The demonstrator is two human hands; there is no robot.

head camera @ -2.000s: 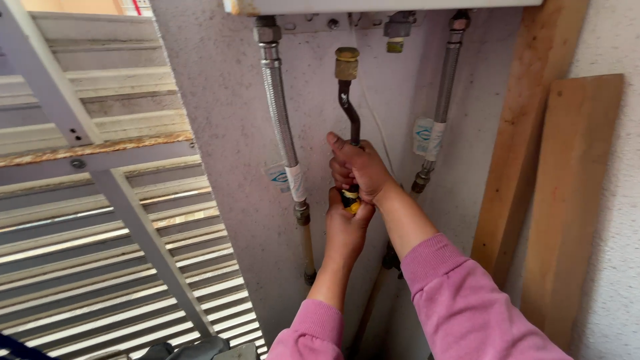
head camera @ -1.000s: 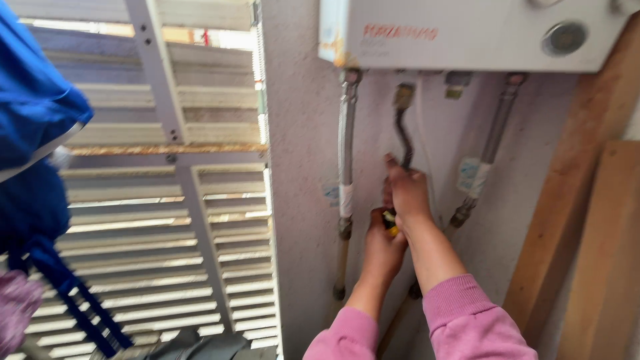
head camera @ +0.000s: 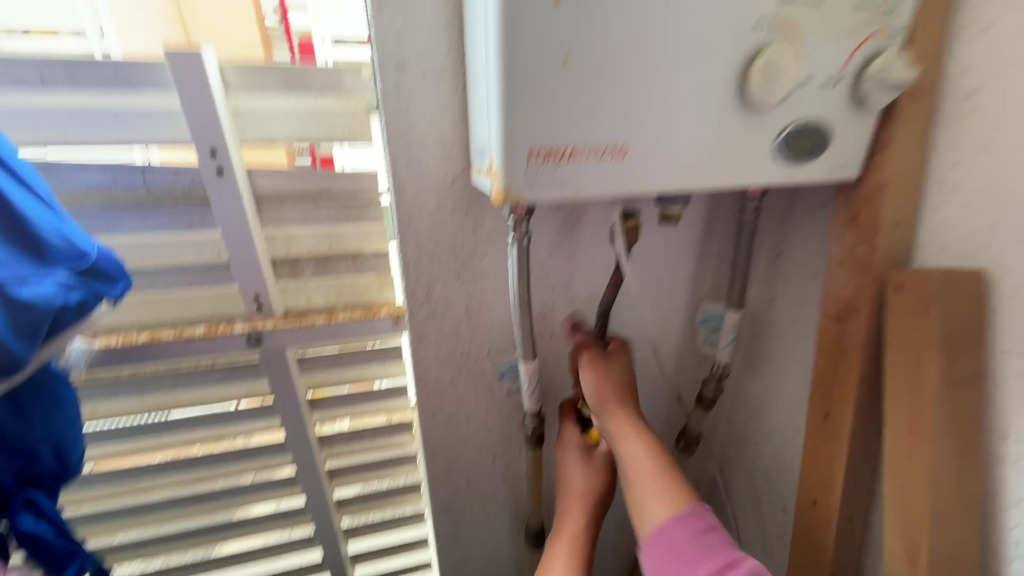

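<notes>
Under a white wall-mounted water heater hangs a dark bent pipe, its top at a brass fitting. My right hand is closed around the pipe's lower part. Just below and to the left, my left hand grips a black and yellow piece, mostly hidden by my fingers; what it is I cannot tell. A braided hose hangs left of my hands, another hose to the right. Beside the brass fitting, a short brass-ended outlet has nothing attached. The view is blurred.
Louvred shutters with a rusty crossbar fill the left side. Blue fabric hangs at the far left edge. Wooden boards stand along the wall at the right. A thin pale tube or cord runs down close to my right hand.
The view has shifted up and left, showing more of the heater. Both hands stay together low on the pipe.
</notes>
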